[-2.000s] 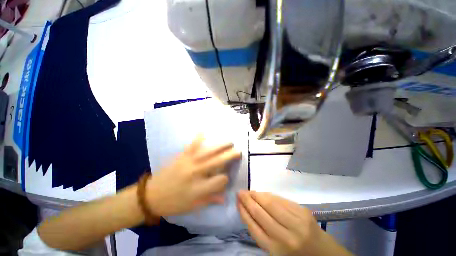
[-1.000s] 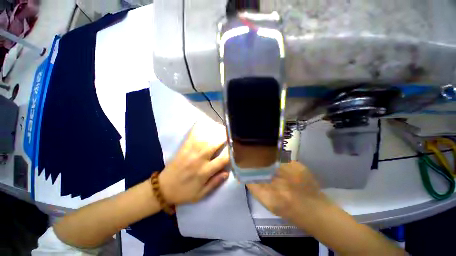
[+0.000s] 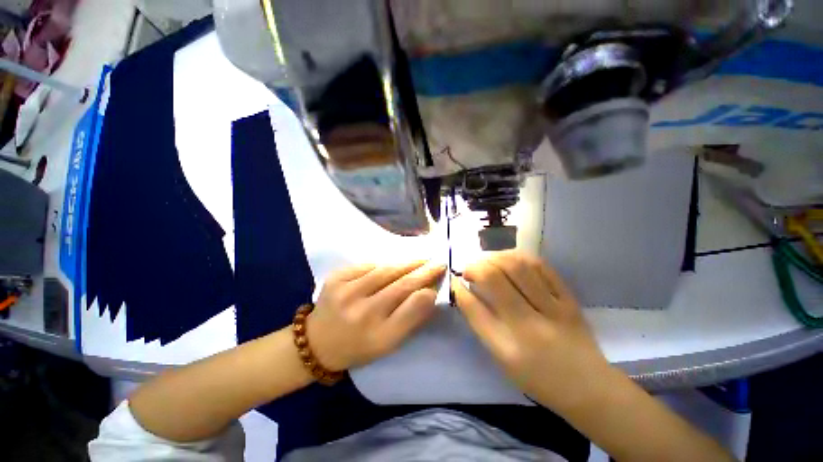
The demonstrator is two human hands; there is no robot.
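A white pocket piece (image 3: 411, 374) lies over a navy panel (image 3: 266, 217) below the sewing machine's needle area. My left hand (image 3: 374, 311) presses flat on the white piece, its fingertips just left of a dark narrow edge. My right hand (image 3: 523, 311) is just right of that edge, its fingertips bunched at the cloth, close to the left fingertips. The presser foot and needle (image 3: 447, 203) are just above the fingertips in view. Whether the cloth is under the foot is lost in glare.
A fanned navy panel stack (image 3: 149, 207) lies left. Grey-faced pieces (image 3: 618, 239) lie right of the needle. Scissors with green and yellow handles (image 3: 799, 275) lie far right. The machine head (image 3: 505, 63) overhangs the hands. A ruler strip (image 3: 713, 365) runs along the front edge.
Both hands have moved up close to the needle, and their fingertips have come together at the cloth edge. The white piece has turned and shifted right. The camera view has also shifted.
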